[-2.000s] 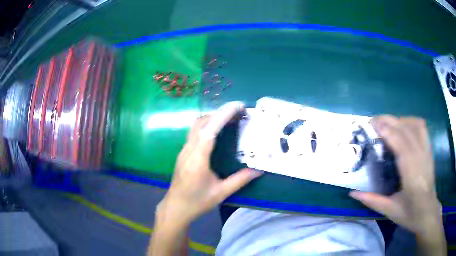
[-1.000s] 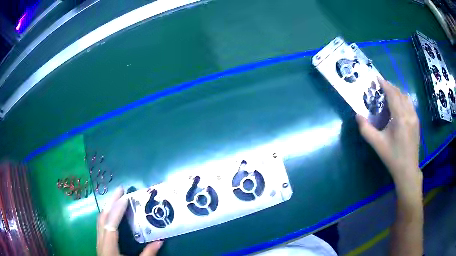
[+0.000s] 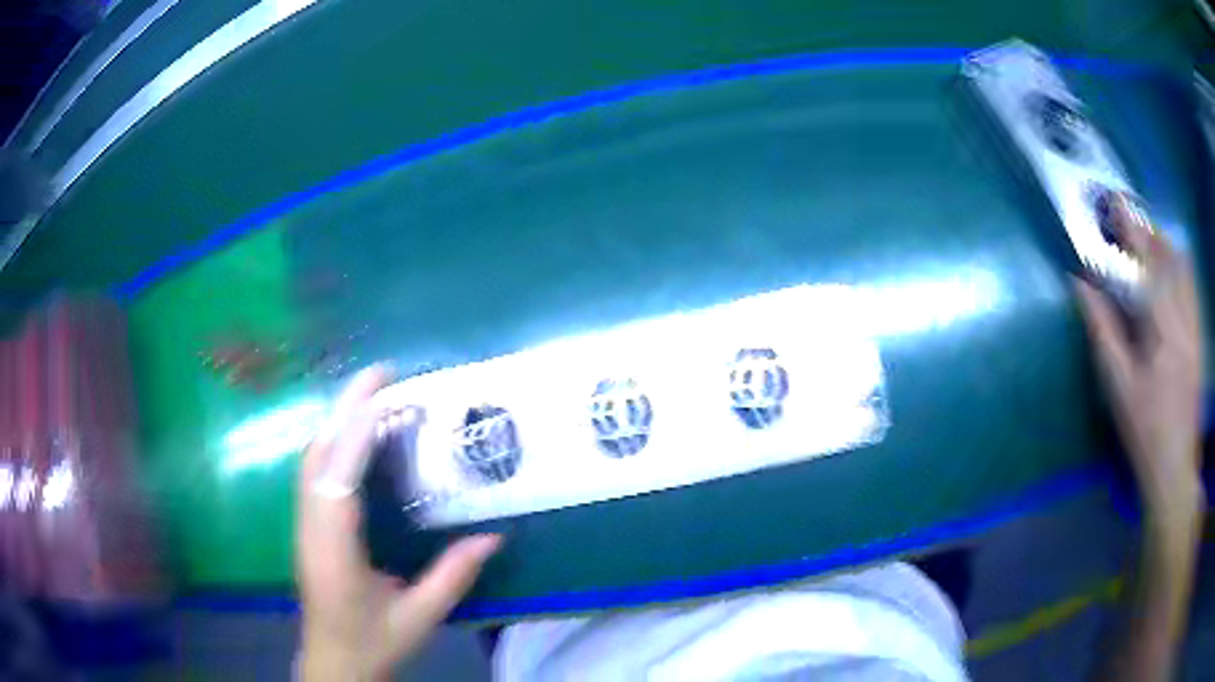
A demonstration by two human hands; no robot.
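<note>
A long silver metal plate (image 3: 686,460) with three round openings lies in front of me on the dark green surface. My left hand (image 3: 360,533) holds its left end, fingers at the top edge and thumb at the bottom edge. My right hand (image 3: 1153,346) holds the near end of a second silver plate (image 3: 1026,93) at the far right. Two openings show on it; my hand covers the rest. The frame is blurred, so details inside the openings are unclear.
Small reddish-brown pieces (image 3: 247,360) lie on and beside a bright green mat (image 3: 200,466) at the left. A stack of clear trays with red strips (image 3: 73,453) stands at the far left. Blue tape (image 3: 533,120) runs along the back and front of the work surface.
Both plates sit further right in the view than a second ago, as the view has shifted. Two seconds ago both hands were on one plate; now each hand is on its own plate.
</note>
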